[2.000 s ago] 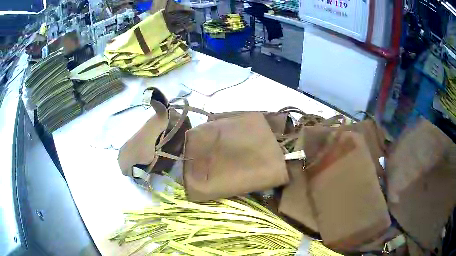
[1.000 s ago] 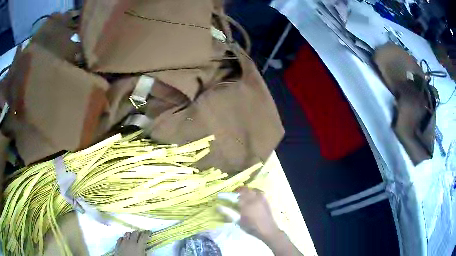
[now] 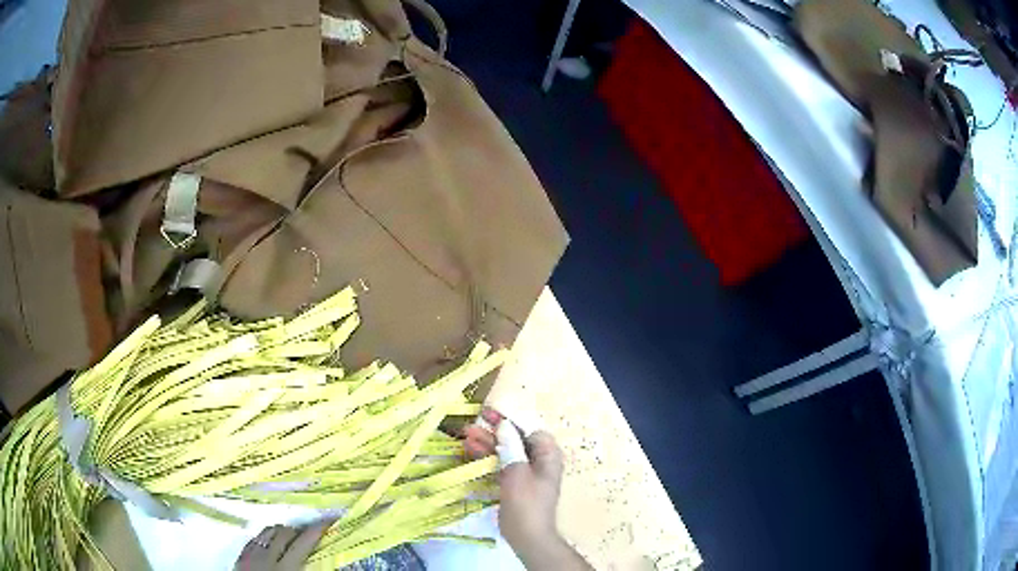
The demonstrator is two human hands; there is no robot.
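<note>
A thick sheaf of long yellow strips (image 3: pixel 257 418) fans out across the lower left, tied at its left part by a pale grey tie (image 3: pixel 80 441). My right hand (image 3: pixel 527 480), with a white cover on one finger, pinches strips near their right ends. My left hand (image 3: pixel 279 547) is at the bottom edge, partly cut off, its fingers curled on the lower strips. Its palm is hidden. Part-sewn brown bags (image 3: pixel 435 201) lie heaped behind the sheaf, with a pale tab with a gold-coloured ring (image 3: pixel 181 210) among them.
A pale table edge (image 3: pixel 592 468) runs down beside my right hand. Beyond it is dark floor with a red object (image 3: pixel 703 167) and light metal legs (image 3: pixel 809 371). Another white-covered table (image 3: pixel 893 279) at the right bears a brown bag (image 3: pixel 910 167).
The view has swung from the long table down to the sheaf, and both hands have come in. Since one second ago, the scene has shifted left and the right-hand strips are more spread.
</note>
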